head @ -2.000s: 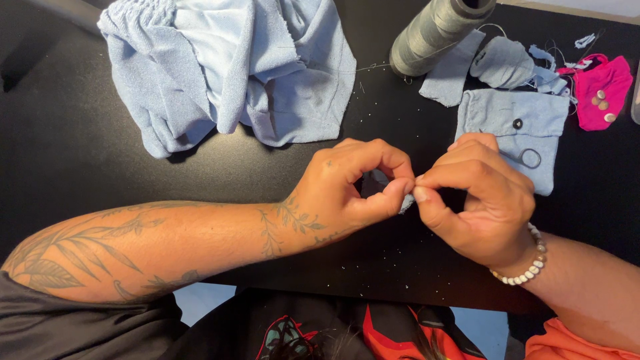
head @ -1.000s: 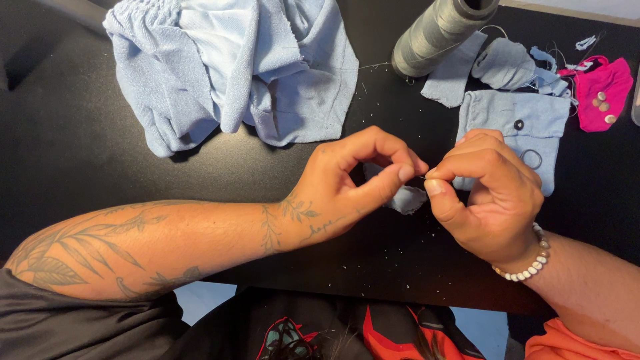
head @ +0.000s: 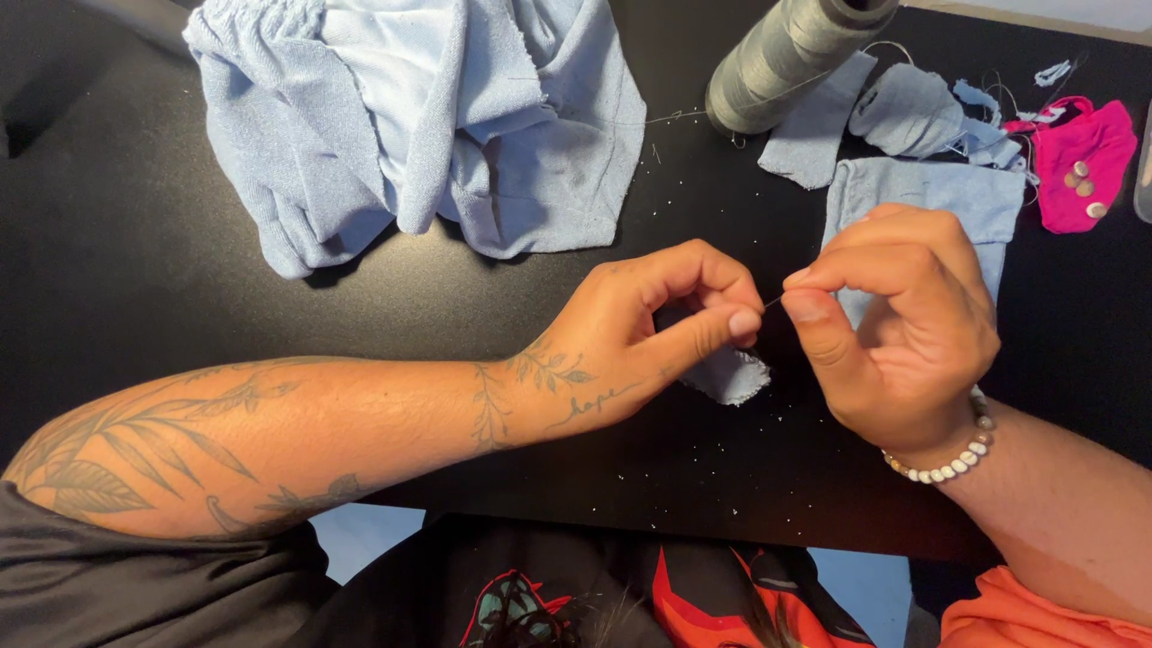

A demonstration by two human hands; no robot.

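Observation:
My left hand (head: pixel 670 328) pinches thumb and fingers around a short stretch of thread (head: pixel 772 303) and stays over a small light-blue fabric piece (head: pixel 733 373), whose edge shows below the fingers. Whether that piece is gripped or lies on the table is hidden. My right hand (head: pixel 900 333) pinches the other end of the thread, a small gap from my left fingertips; a needle cannot be made out. Under and behind my right hand lies a folded light-blue cloth pocket (head: pixel 936 193).
A gathered light-blue garment (head: pixel 423 126) covers the back left. A grey thread cone (head: pixel 783 67) stands at the back, its thread trailing left. Fabric scraps (head: pixel 904 112) and a pink cloth (head: pixel 1080 153) with several buttons (head: pixel 1084 184) lie right. White specks dot the black table (head: pixel 405 315).
Two seconds ago my fingertips met; now a gap with thread shows between them. The small blue fabric piece, mostly hidden then, shows below my left hand.

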